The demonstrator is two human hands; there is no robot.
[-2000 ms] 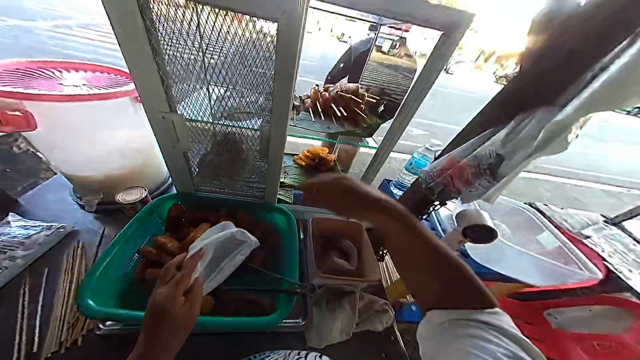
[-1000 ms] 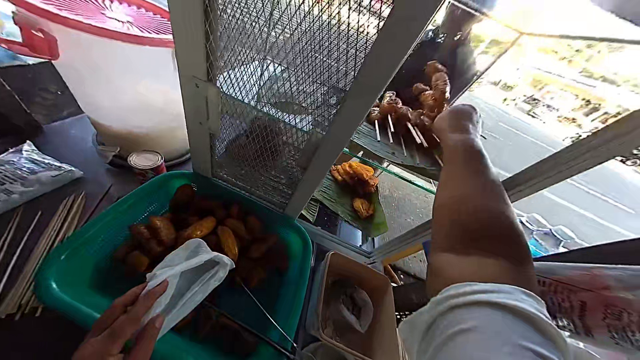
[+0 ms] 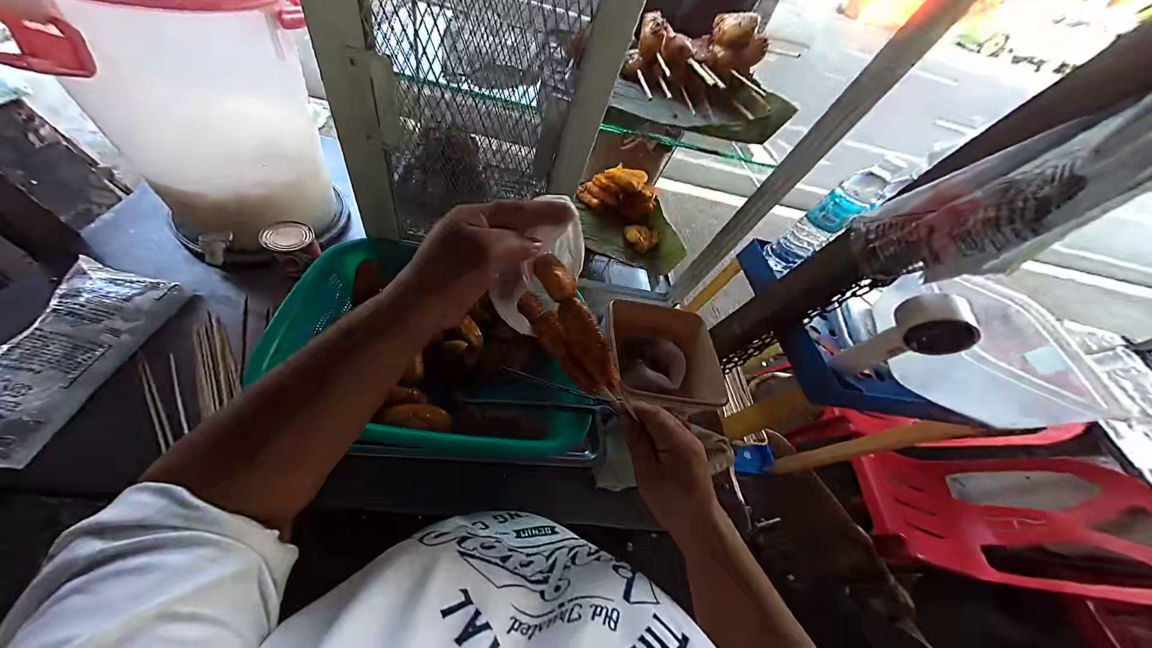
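Observation:
My left hand (image 3: 486,247) grips the rim of a clear plastic bag (image 3: 562,236) above the green plastic basin (image 3: 297,315). My right hand (image 3: 661,454) holds the lower ends of skewered fried bananas (image 3: 571,337), which stand tilted with their upper pieces at the bag's mouth. Loose fried bananas (image 3: 418,416) lie in the basin, and metal tongs (image 3: 531,402) rest across it. More fried skewers (image 3: 702,54) lie on a leaf on the upper glass shelf. Below them, orange fried pieces (image 3: 619,191) sit on another leaf.
A brown square container (image 3: 666,351) stands right of the basin. Left are a large white bucket (image 3: 225,117), a small can (image 3: 288,238), bare sticks (image 3: 214,360) and a silvery packet (image 3: 81,351). Right are a water bottle (image 3: 832,216), a blue crate (image 3: 823,378) and a red plastic chair (image 3: 990,513).
My right hand has come down from the glass case's upper shelf and now holds skewered bananas. My left hand and the bag have risen from low over the basin.

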